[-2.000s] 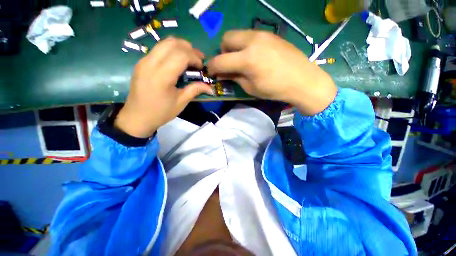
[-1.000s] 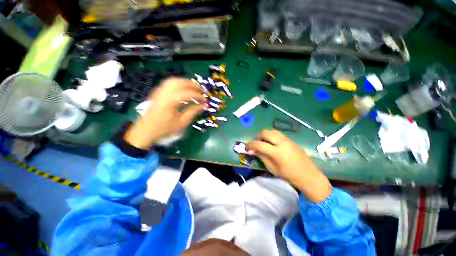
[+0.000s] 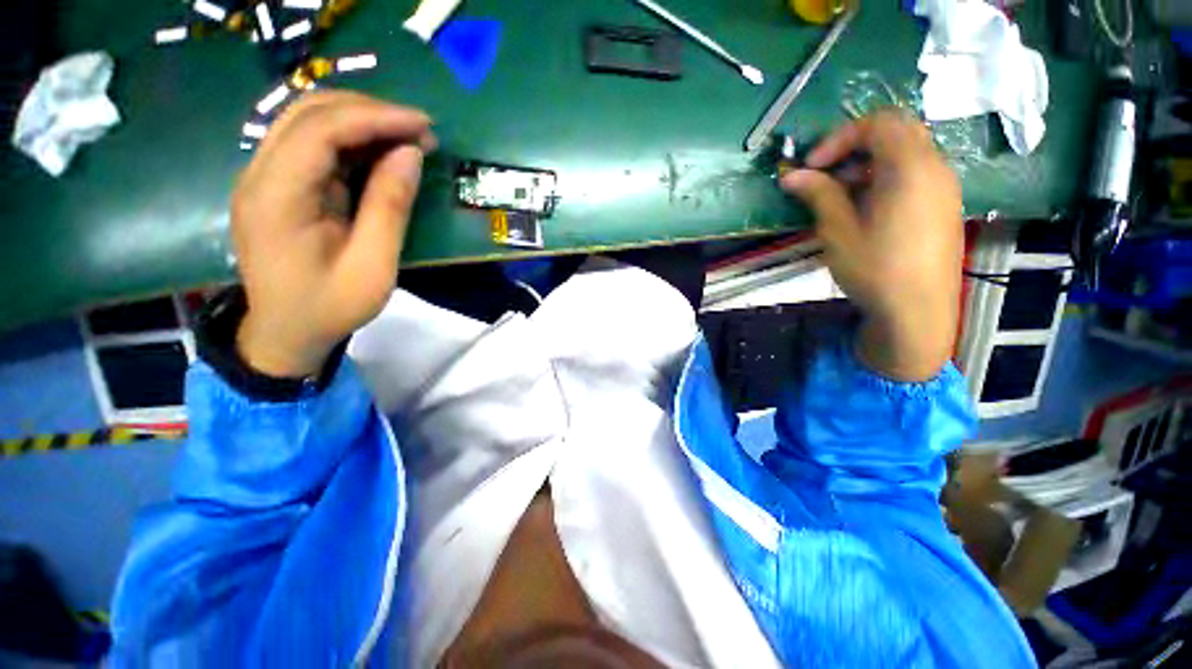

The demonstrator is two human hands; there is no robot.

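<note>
The circuit board (image 3: 507, 188) with metal shields lies on the green bench near its front edge, between my hands. A small silvery-yellow battery (image 3: 518, 230) hangs at its lower side. My left hand (image 3: 320, 235) is left of the board, touching nothing visible, with thumb and index finger slightly apart. My right hand (image 3: 889, 222) is well to the right of the board. Its fingertips close on a small dark piece with a white part and an orange tail, which looks like a display module (image 3: 787, 160). The fingers partly hide it.
Display modules (image 3: 294, 79) are piled at upper left, beside a crumpled wipe (image 3: 66, 113). A blue pick (image 3: 471, 50), black housing cover (image 3: 634, 54), metal rod (image 3: 706, 42) and pale flat tool (image 3: 800, 79) lie behind. Another wipe (image 3: 980, 65) and a cabled cylinder (image 3: 1114, 163) are at right.
My left hand has come away from the module pile. My right hand has let go of the board and moved right to the small piece. The camera view has tilted down.
</note>
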